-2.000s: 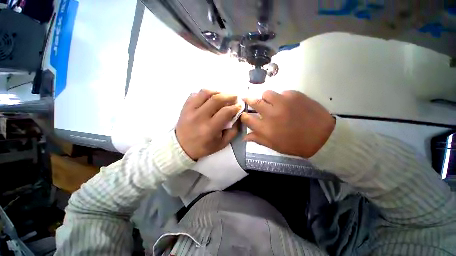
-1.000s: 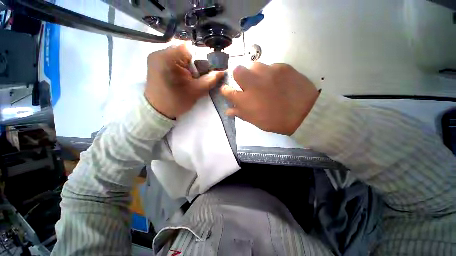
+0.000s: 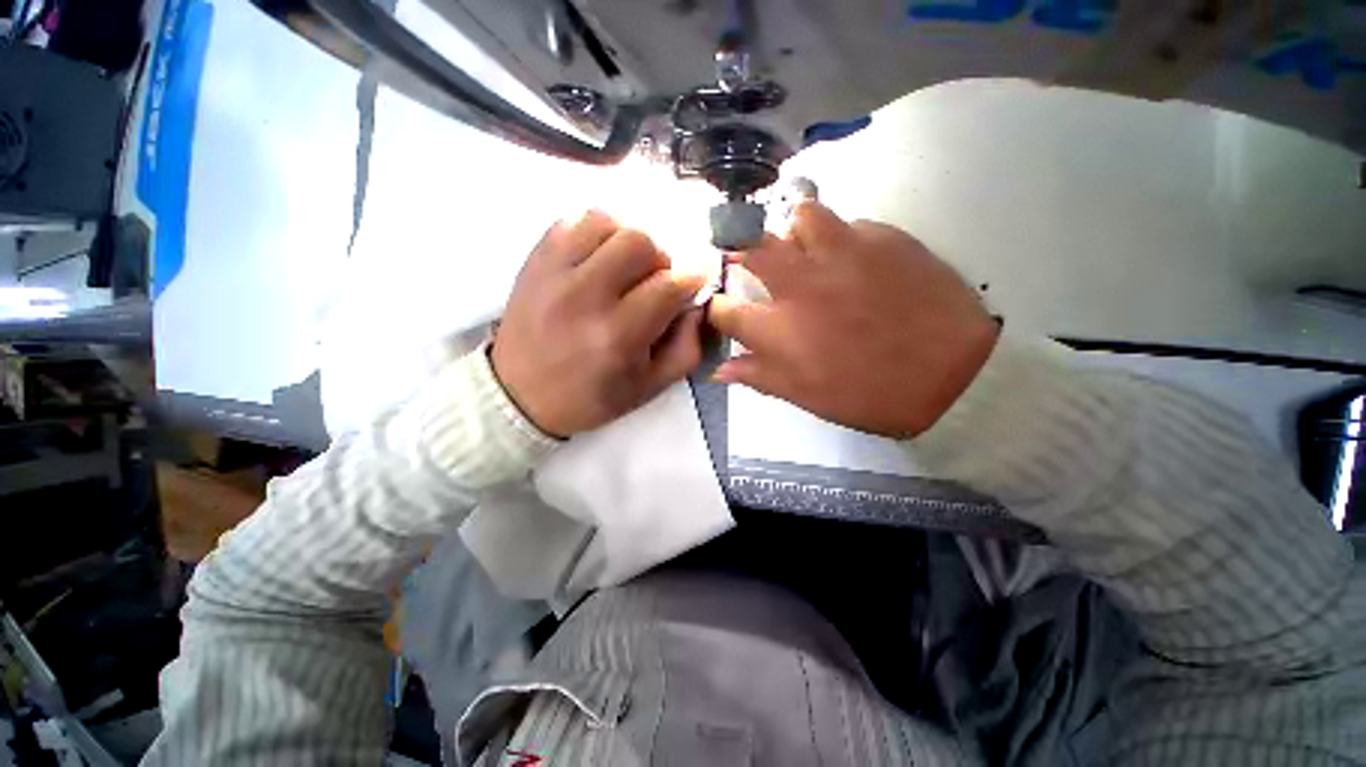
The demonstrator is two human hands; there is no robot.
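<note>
My left hand [image 3: 596, 324] and my right hand [image 3: 857, 318] meet just below the dark round dial with a grey knob [image 3: 736, 225]. My left fingertips pinch the seam edge of a white fabric piece [image 3: 641, 477], which hangs from my hand over the table's front edge toward my lap. A narrow grey cloth piece [image 3: 712, 423] runs along the white fabric's right side. My right thumb and fingertips pinch the same edge from the right. The needle and presser foot are hidden or lost in the glare.
The sewing machine head [image 3: 959, 45] stands above my hands. The white table [image 3: 839, 430] has a ruler-marked grey front edge [image 3: 884, 499]. A black glossy box [image 3: 1330, 450] is at the far right. Grey cloth lies on my lap.
Since one second ago my left hand has turned from an open-looking thumb reach to curled fingers at the edge. The white fabric's lower part lies less spread. The camera view has shifted.
</note>
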